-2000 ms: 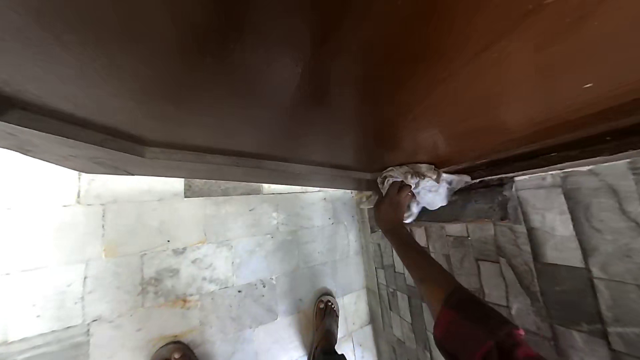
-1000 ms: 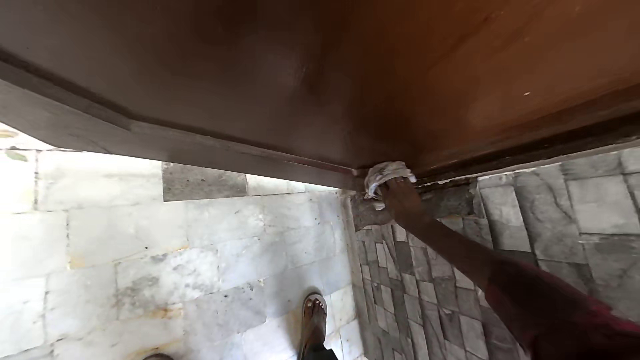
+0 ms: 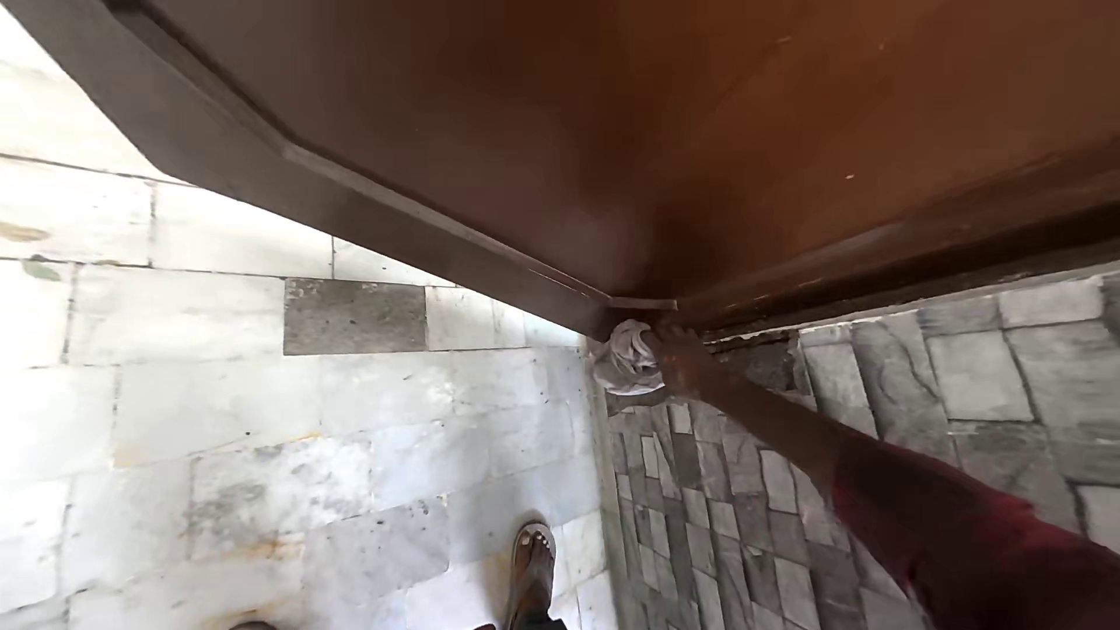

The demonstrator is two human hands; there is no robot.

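My right hand (image 3: 682, 357) grips a crumpled whitish cloth (image 3: 630, 359) at the lower corner of a brown wooden door (image 3: 542, 131). The cloth lies against the door's edge, beside its frame, and part of it is hidden by my fingers. A dark red sleeve (image 3: 962, 525) covers my upper arm. My left hand is out of view.
Grey stone cladding (image 3: 744, 490) lies below my forearm. Pale marble-like floor tiles (image 3: 350, 455) spread to the left, with one dark grey tile (image 3: 354, 317) among them. A sandaled foot (image 3: 532, 569) stands near the cladding's base.
The cloth has bunched up in my right hand, where it was spread wider two seconds ago. The hand stays near the door's lower corner. The view has shifted.
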